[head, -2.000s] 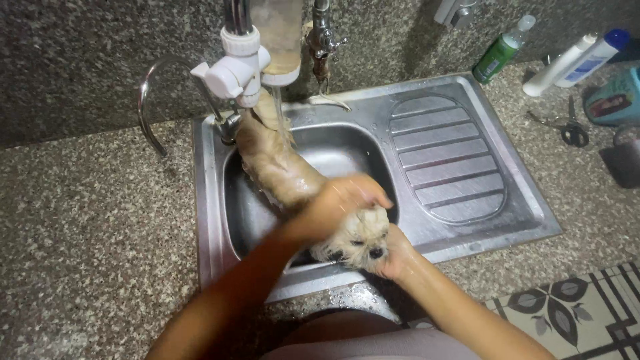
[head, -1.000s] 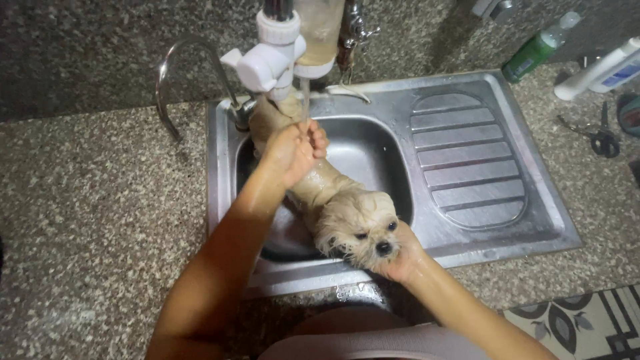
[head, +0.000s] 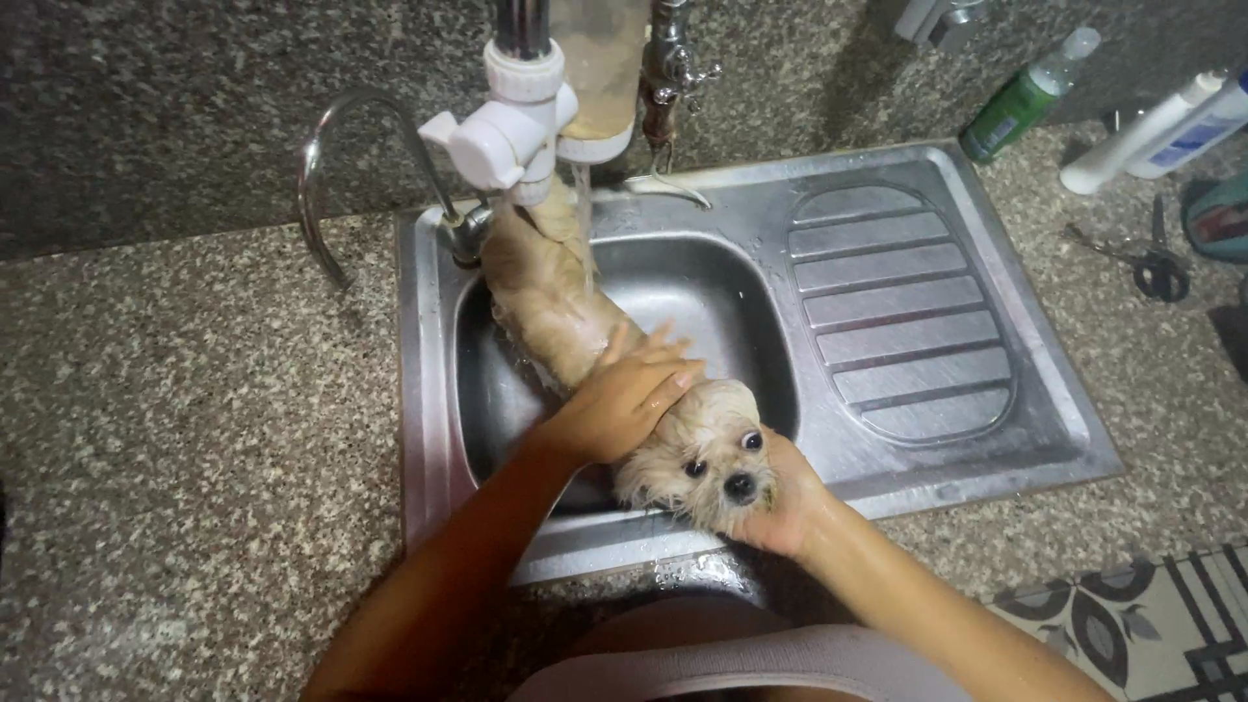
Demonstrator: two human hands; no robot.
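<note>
A small wet cream-coloured dog [head: 556, 302] is in the basin of a stainless steel sink [head: 1058, 390], its rear under the tap and its head over the front rim. My left hand [head: 629, 395] lies flat on its neck and upper back, fingers spread, holding nothing. My right hand [head: 785, 497] cups the dog's chin and cheek from the right. Water [head: 585, 219] runs down onto its back from a faucet filter with a white plastic valve [head: 502, 127]. The dog's legs are hidden.
A curved metal spout [head: 310, 185] rises at the sink's left corner. Behind the ribbed drainboard stands a green bottle [head: 1014, 107], with white bottles [head: 1136, 136] to its right. Scissors [head: 1160, 263] lie on the speckled granite counter [head: 195, 439]. A patterned mat [head: 1121, 624] is at lower right.
My left hand has moved from the dog's back near the running water down to its neck, and its fingers have spread. My right hand stays under the dog's chin.
</note>
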